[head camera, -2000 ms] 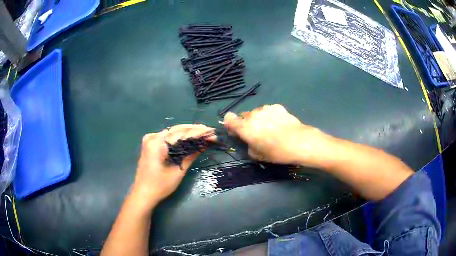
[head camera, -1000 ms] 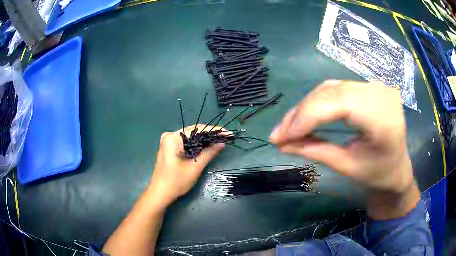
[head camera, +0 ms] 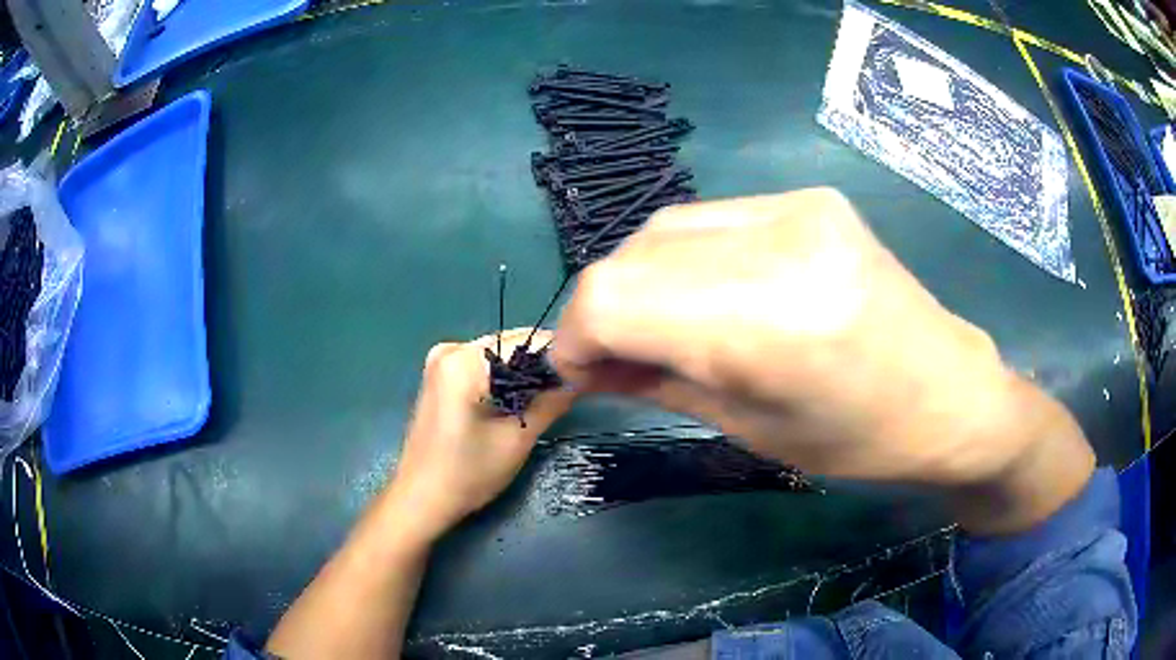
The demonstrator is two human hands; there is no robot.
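My left hand (head camera: pixel 458 438) is shut around a bunch of black sticks (head camera: pixel 520 379), their ends facing up. A thin black cable with a pale tip (head camera: pixel 502 303) stands up out of the bunch, and another slants toward my right hand. My right hand (head camera: pixel 748 335) is closed in close to the bunch; its fingertips are hidden and I cannot tell what they hold. A flat bundle of black cables (head camera: pixel 658 472), silvery at the left end, lies below my right hand and is partly covered by it. A pile of black sticks (head camera: pixel 613 155) lies beyond my hands.
A blue tray (head camera: pixel 136 284) and an open poly bag of black parts (head camera: pixel 26 297) are at the left. Another blue tray (head camera: pixel 194 36) is at the upper left. A clear bag with a white label (head camera: pixel 954 142) lies at the upper right. A blue bin (head camera: pixel 1116 168) is at the far right.
My right hand has moved left, from beside the bunch to right at it, and now covers the pile's near part. Fewer cables show sticking up. The view has shifted since the oldest frame.
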